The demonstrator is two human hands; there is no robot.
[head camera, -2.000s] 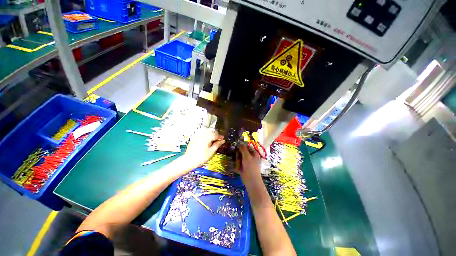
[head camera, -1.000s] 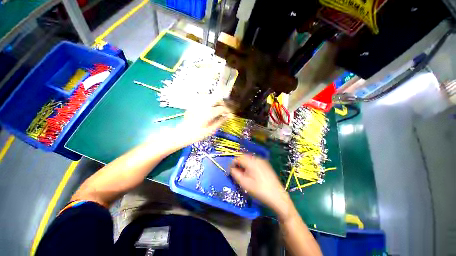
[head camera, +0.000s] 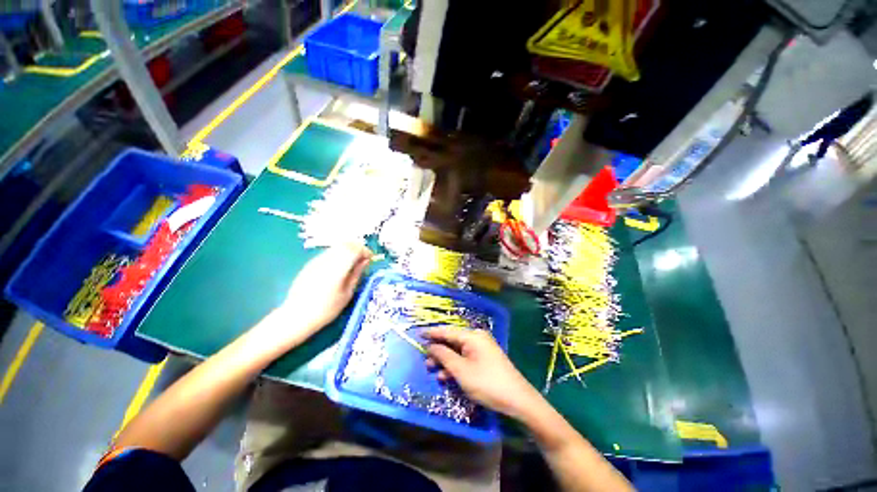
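My left hand (head camera: 327, 283) is at the left rim of the blue parts tray (head camera: 413, 430), beside the white wires (head camera: 351, 202). Its fingertips are together, with a tiny yellowish spot at them; whether it grips something is unclear. My right hand (head camera: 471, 363) is over the tray, fingers curled down, close to the end of a loose yellow wire (head camera: 411, 339); a grip cannot be made out. Silvery terminals (head camera: 365, 356) lie in the tray. The dark crimping die (head camera: 462, 207) stands behind it, with no hand at it.
Red-handled scissors (head camera: 519, 238) lie right of the die. A yellow wire pile (head camera: 582, 298) is on the right, before a red box (head camera: 596, 197). A blue divided bin (head camera: 125, 341) with red and yellow wires is at the left. The press front with warning triangle (head camera: 588, 36) hangs above.
Both hands were together at the die. My right hand has moved back over the tray. My left hand has drawn back to the left, beside the tray. The camera view has also shifted.
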